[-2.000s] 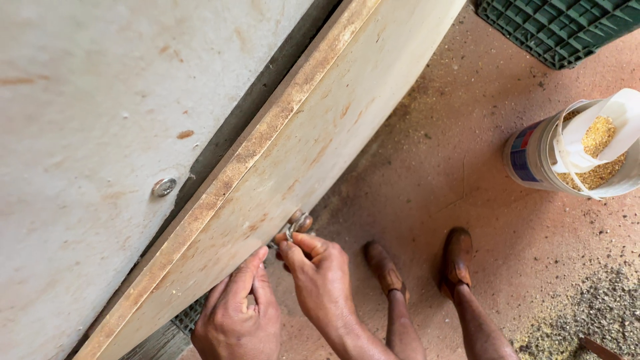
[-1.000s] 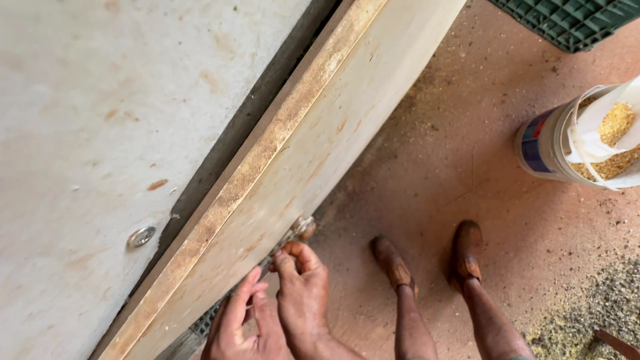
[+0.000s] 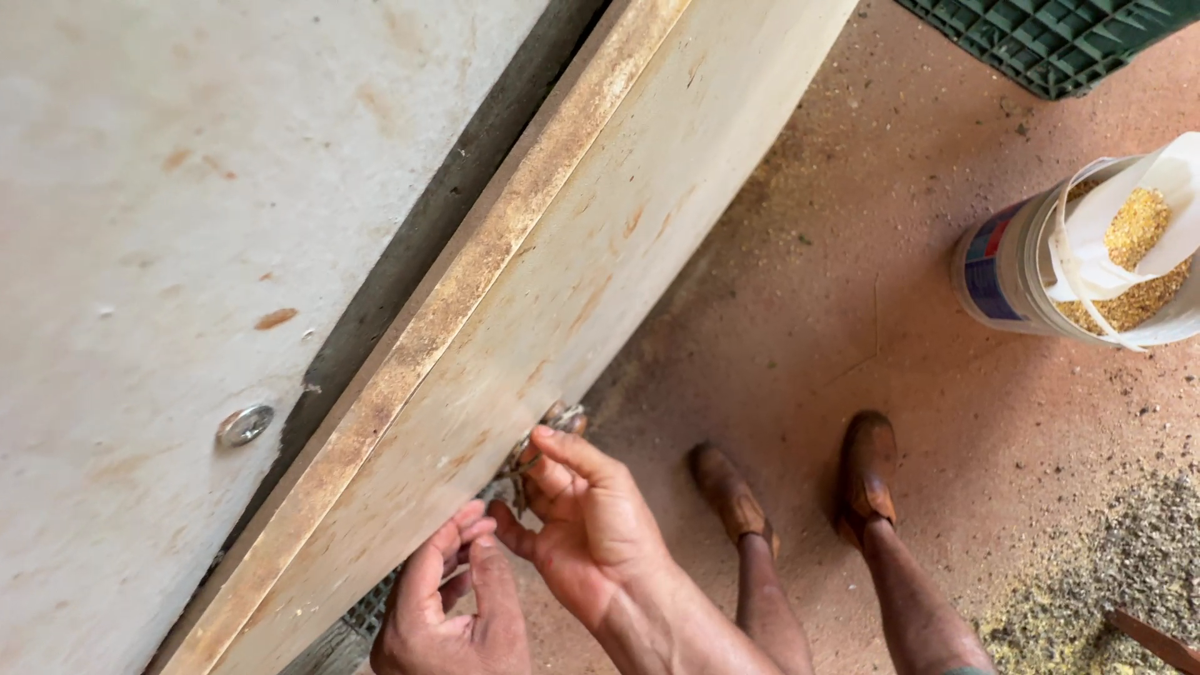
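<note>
A pale door (image 3: 600, 309) with a worn wooden edge stands ajar beside a light wall (image 3: 187, 234). On the door's near face is a round knob (image 3: 565, 416) with a thin cord or wire (image 3: 517, 473) around or below it. My right hand (image 3: 591, 525) is at the cord just under the knob, thumb and fingers apart; whether it grips the cord is unclear. My left hand (image 3: 455, 591) is lower left beside it, fingers curled toward the thumb, whose contents I cannot make out. The hands' fingertips are close together.
A white bucket (image 3: 1008, 262) holds yellow grain and a white scoop (image 3: 1087, 225) at the right. A green plastic crate (image 3: 1050, 42) is at the top right. Brown boots (image 3: 867, 469) stand on the reddish floor (image 3: 769, 356). Loose grain (image 3: 1106, 562) lies heaped at the lower right.
The right hand's fingers, pinched together near the knob before, have spread and its palm has turned into view. The left hand stays close beside it.
</note>
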